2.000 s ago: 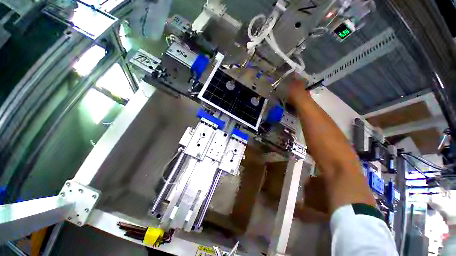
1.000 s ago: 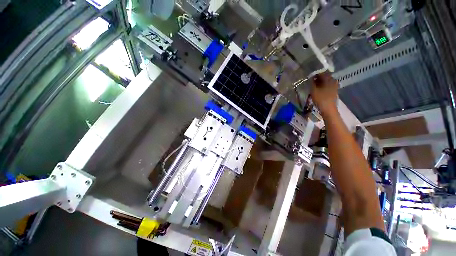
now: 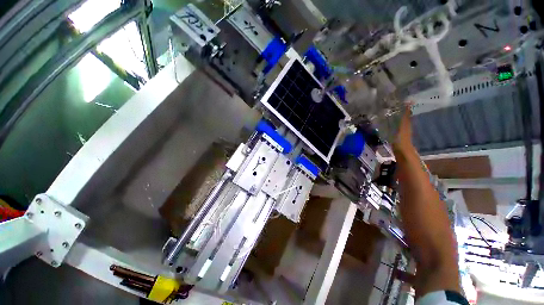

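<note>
A small dark gridded solar panel (image 3: 304, 110) with a white border lies tilted in the clamp fixture (image 3: 262, 173), with blue pads around its edges. Two pale round suction cups (image 3: 317, 95) sit over the panel. My right hand (image 3: 404, 128) is raised to the right of the panel, not touching it; it is blurred and seen edge-on, so its fingers cannot be made out. My left hand is not in the picture.
Pale hoses (image 3: 417, 36) hang at the upper right near a small green display (image 3: 505, 72). A white machine frame (image 3: 119, 143) curves round the left. Brown cardboard (image 3: 459, 167) lies at the right. A yellow-wrapped bundle (image 3: 162, 288) lies on the lower frame bar.
The view has shifted, so the fixture looks larger. My right hand has moved away from the hoses' lower end. A blue pad now shows at the panel's upper edge.
</note>
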